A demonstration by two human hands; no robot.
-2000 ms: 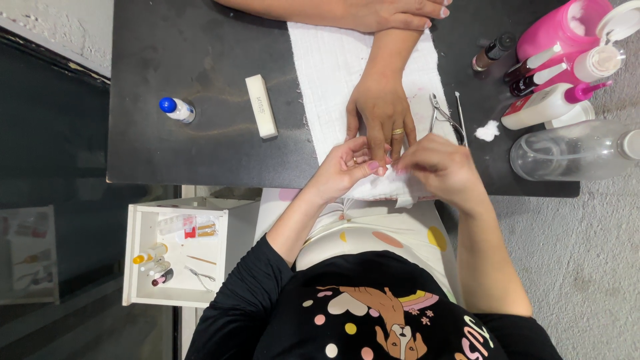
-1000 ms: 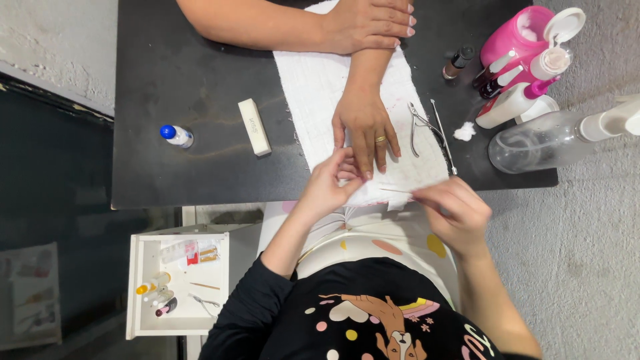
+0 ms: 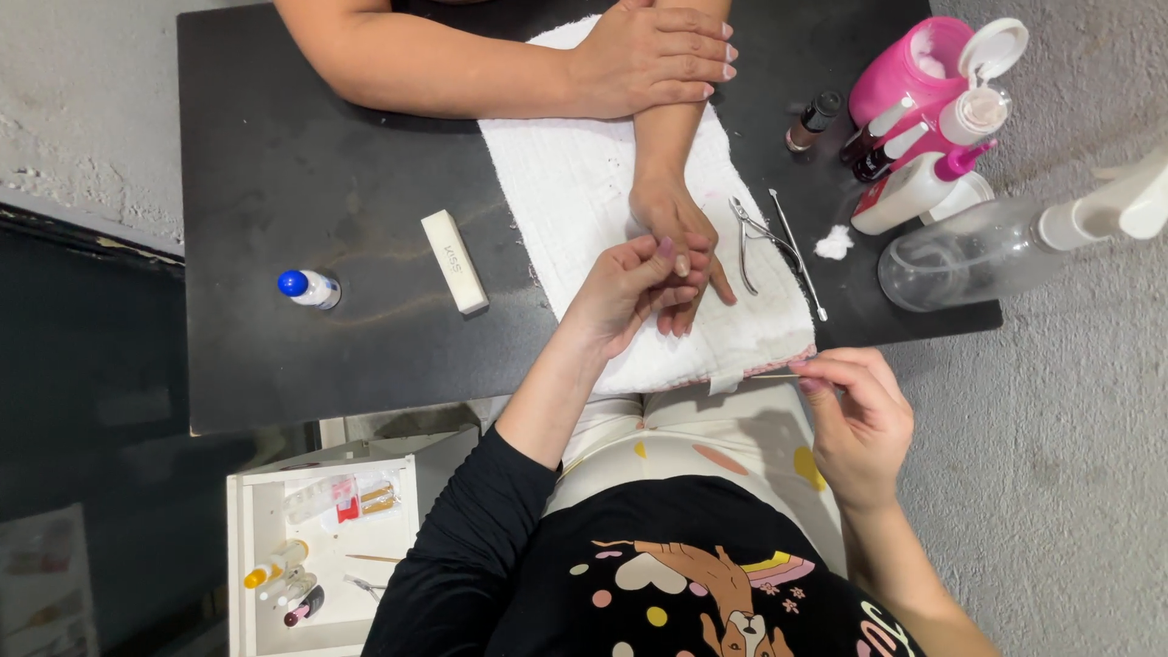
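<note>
My left hand (image 3: pixel 639 283) holds a finger or thumb of another person's hand (image 3: pixel 680 219), which rests palm down on a white towel (image 3: pixel 584 192). My right hand (image 3: pixel 858 420) pinches a thin stick (image 3: pixel 774 376) beside the towel's near edge, above my lap. A bit of white material (image 3: pixel 726 381) lies at the stick's far end; whether they touch I cannot tell. Metal cuticle nippers (image 3: pixel 750 242) lie on the towel, with a slim metal cuticle pusher (image 3: pixel 798 255) to their right. The person's other hand (image 3: pixel 652 59) rests across their forearm.
A white nail buffer block (image 3: pixel 454 262) and a blue-capped bottle (image 3: pixel 310 288) stand left on the black table (image 3: pixel 365 365). To the right are cotton (image 3: pixel 834 242), nail polish bottles (image 3: pixel 815 120), a pink jar (image 3: pixel 903 68) and a clear spray bottle (image 3: pixel 967 255). An open white drawer (image 3: pixel 412 511) holds supplies.
My right hand has drawn back from the person's fingers to the towel's near right edge. My left hand has moved up over the person's hand.
</note>
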